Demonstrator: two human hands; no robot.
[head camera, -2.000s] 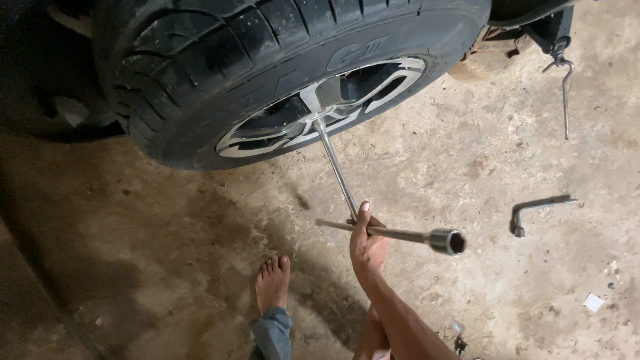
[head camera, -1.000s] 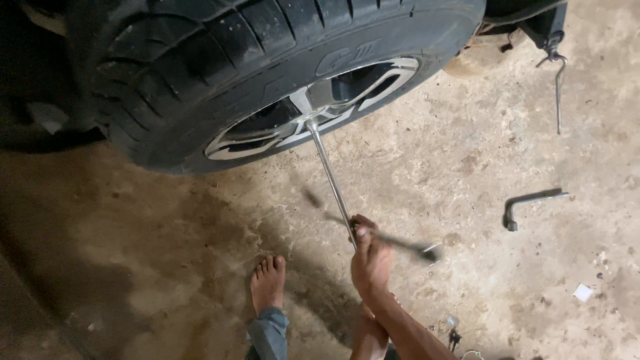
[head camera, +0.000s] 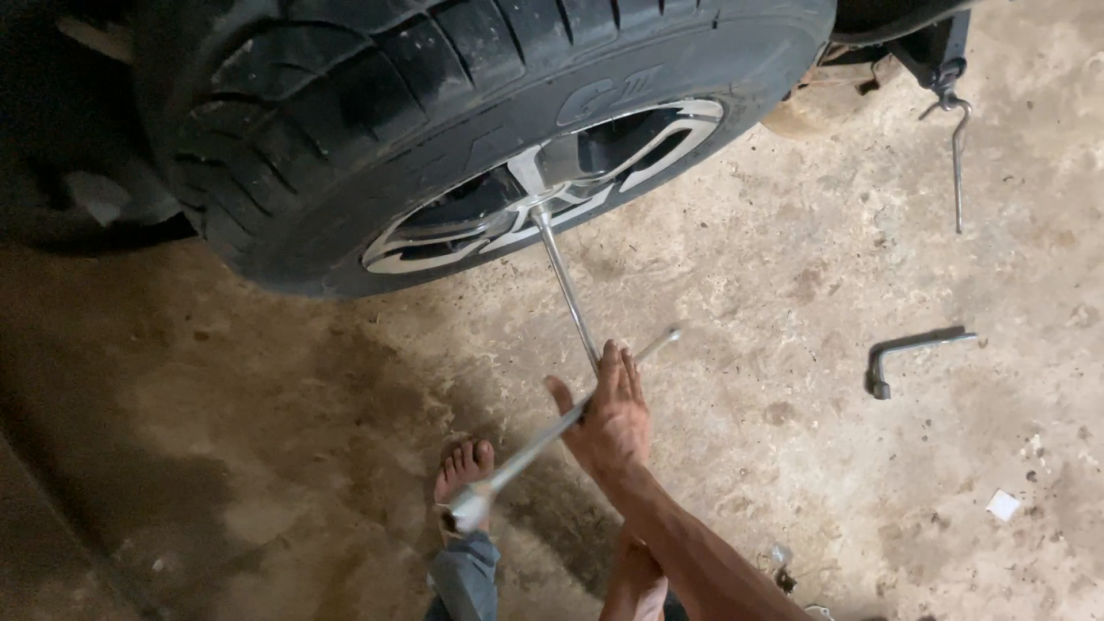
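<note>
A chrome four-way lug wrench (head camera: 528, 450) reaches with one arm to the center of the alloy wheel (head camera: 528, 172), inside a black tire (head camera: 483, 95). My right hand (head camera: 614, 423) rests at the crossing of the wrench's bars, fingers straight and thumb spread to the left. It touches the wrench without closing around it. The cross bar runs slantwise between thumb and fingers, its large, blurred socket end over my bare foot (head camera: 466, 461). The fingers partly hide the crossing. My left hand is not in view.
An L-shaped socket wrench (head camera: 923, 343) lies on the stained concrete floor (head camera: 776, 285) at the right. Above it, a bent metal rod (head camera: 957, 172) hangs from a jack-like metal part (head camera: 944, 60). A white scrap (head camera: 1002, 505) lies lower right.
The wrench's cross bar has turned: its large socket was to the right of my hand and is now at lower left. My right hand has changed from curled fingers to straight ones.
</note>
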